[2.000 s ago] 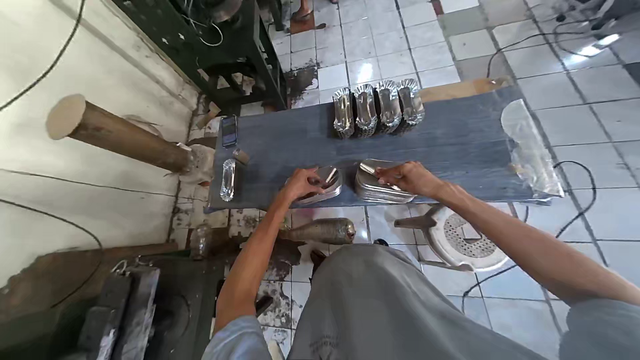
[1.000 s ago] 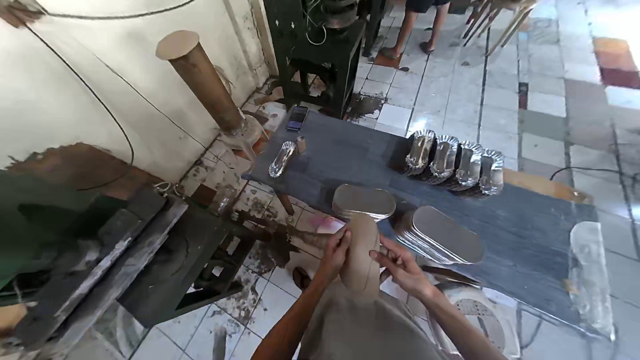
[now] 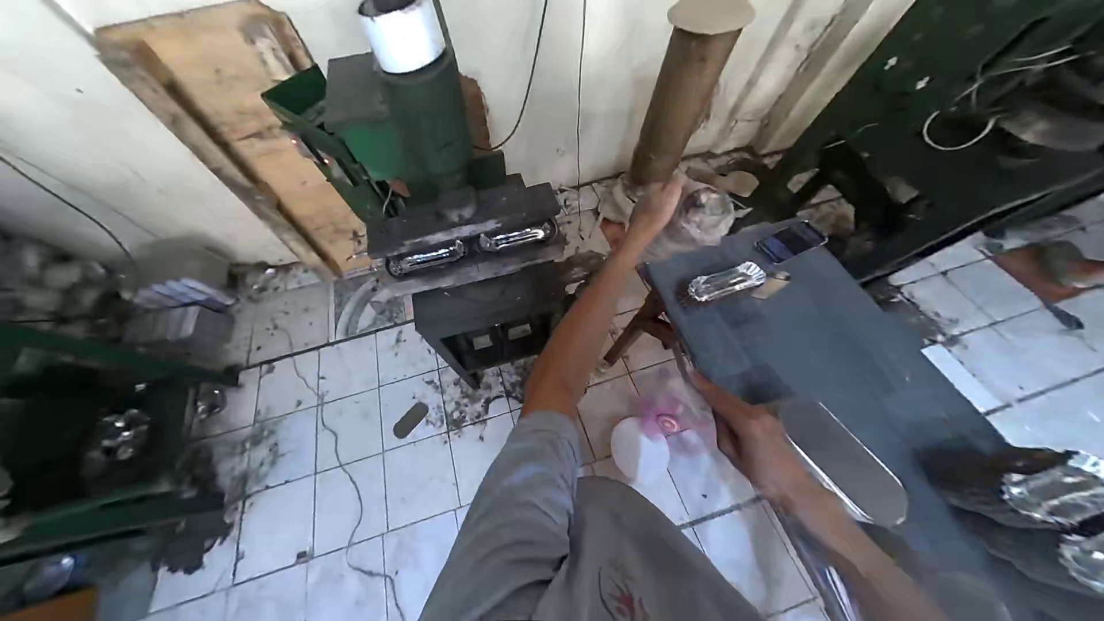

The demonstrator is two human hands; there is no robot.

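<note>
My left hand (image 3: 657, 207) reaches to the lower end of a brown cylinder (image 3: 690, 86), beside a crumpled clear plastic bag (image 3: 703, 216); its fingers are partly hidden. My right hand (image 3: 746, 431) is at the near edge of the blue-grey table (image 3: 802, 328), by a thin dark edge; what it grips is unclear. Flat oval metallic sheets (image 3: 849, 466) lie just right of it. A shiny fluted foil tray (image 3: 726, 282) sits at the table's far end near a phone (image 3: 789, 241). More foil trays (image 3: 1056, 492) are at the right. Two foil trays (image 3: 517, 235) lie in a dark machine.
The green and black machine (image 3: 431, 129) stands against the wall. A dark stand (image 3: 492, 315) is under its trays. Pink and clear plastic (image 3: 668, 423) and an oval piece (image 3: 411, 420) lie on the tiled floor. Dark green machinery (image 3: 931, 155) stands beyond the table.
My hands, together on a brown oval piece in front of my body one second ago, are now apart, the left at the brown cylinder, the right at the table's edge. The view has swung left.
</note>
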